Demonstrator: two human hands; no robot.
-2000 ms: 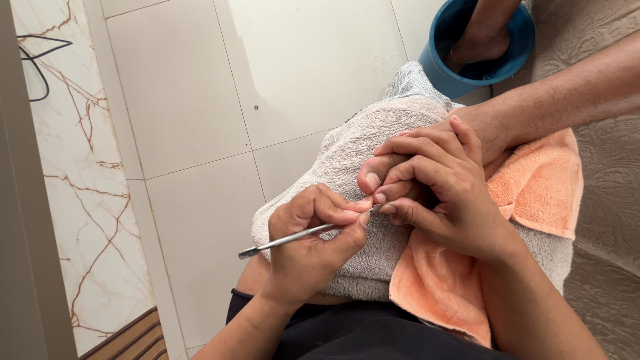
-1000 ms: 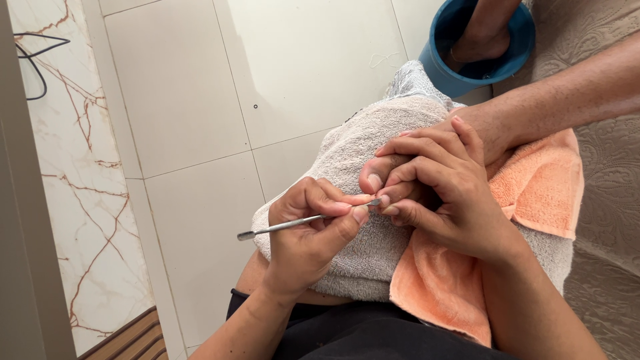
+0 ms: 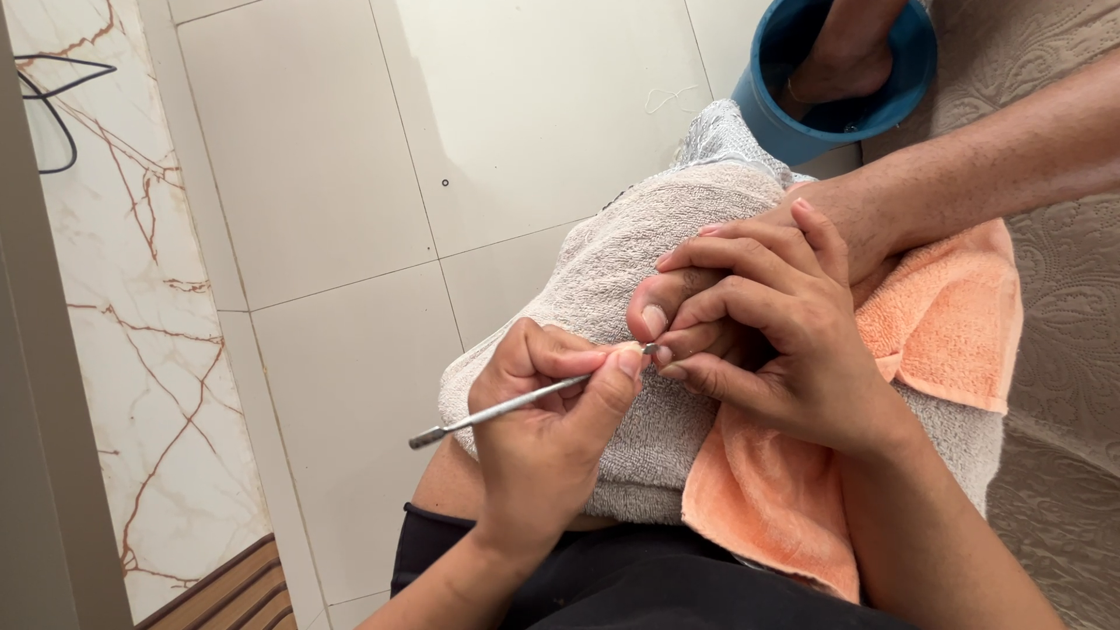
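Observation:
My left hand [image 3: 556,411] pinches a metal cuticle pusher [image 3: 516,403] near its working end. The tool's tip lies at the nail of the toe beside the big toe [image 3: 658,306]; the other end points down to the left. My right hand [image 3: 774,306] is wrapped over another person's foot [image 3: 844,206], its thumb and fingers gripping that same smaller toe. The foot rests over a beige towel [image 3: 639,227] spread across my lap. An orange towel [image 3: 761,499] lies on the beige one, partly beneath my right wrist. The remaining toes are mostly hidden by my right hand.
A blue bucket [image 3: 761,96] holding the person's other foot [image 3: 844,74] stands at the upper right. Patterned brown fabric [image 3: 1063,341] covers the right side. Pale floor tiles [image 3: 350,175], a veined marble strip [image 3: 149,350], a dark cable [image 3: 66,96] and wooden slats [image 3: 232,591] are left.
The pusher's free end has tilted lower, and its tip remains near the smaller toe's nail. My right hand keeps its hold on the foot.

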